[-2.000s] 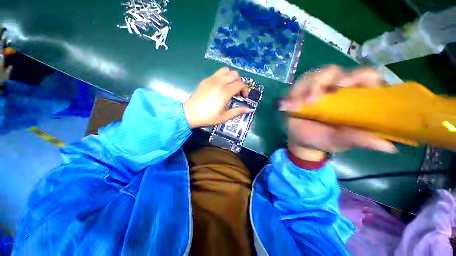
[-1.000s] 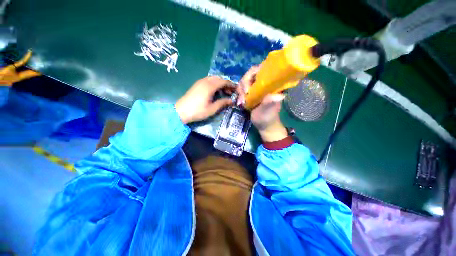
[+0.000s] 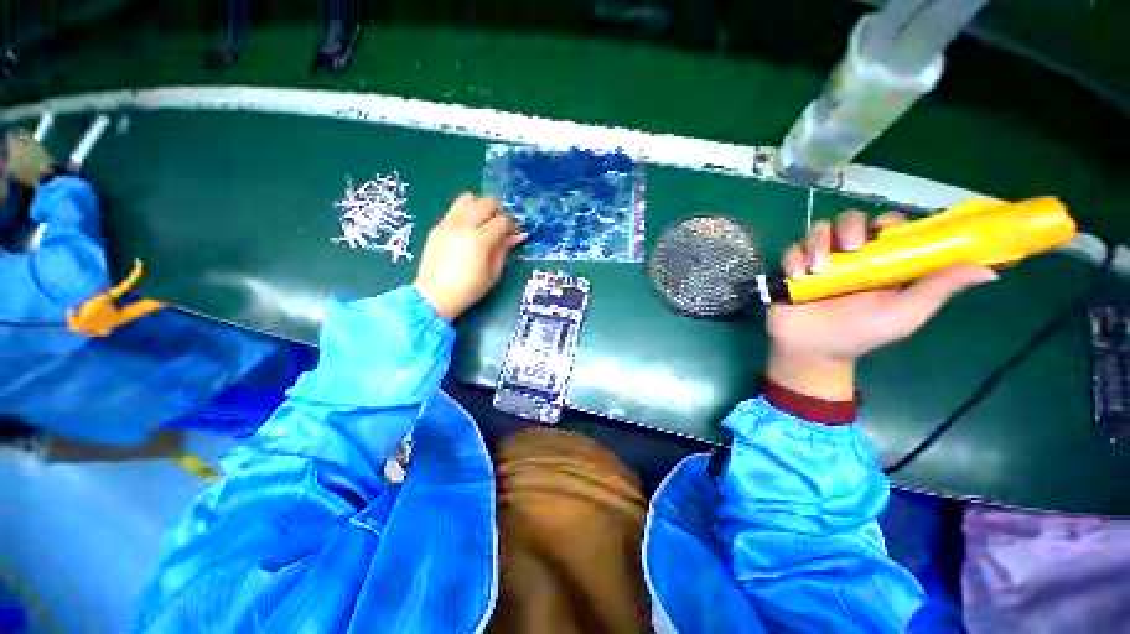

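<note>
The phone assembly (image 3: 543, 347) lies on the green bench in front of me, untouched. My left hand (image 3: 471, 251) is at the left edge of the clear bag with small blue parts (image 3: 570, 204), fingertips bent together; whether it pinches a part cannot be told. My right hand (image 3: 843, 297) holds the yellow electric screwdriver (image 3: 936, 248), its nose pointing left beside the round speckled screw dish (image 3: 706, 265). A small white piece or glare shows at the nose.
A pile of white strips (image 3: 374, 217) lies left of the bag. A white post (image 3: 855, 99) stands at the bench's white far edge (image 3: 372, 112). Another person's blue sleeve (image 3: 68, 217) and an orange tool (image 3: 112, 307) are at left. A dark part (image 3: 1109, 359) lies far right.
My right hand and the screwdriver have left the phone and moved right, past the dish. My left hand has moved from the phone to the bag's edge.
</note>
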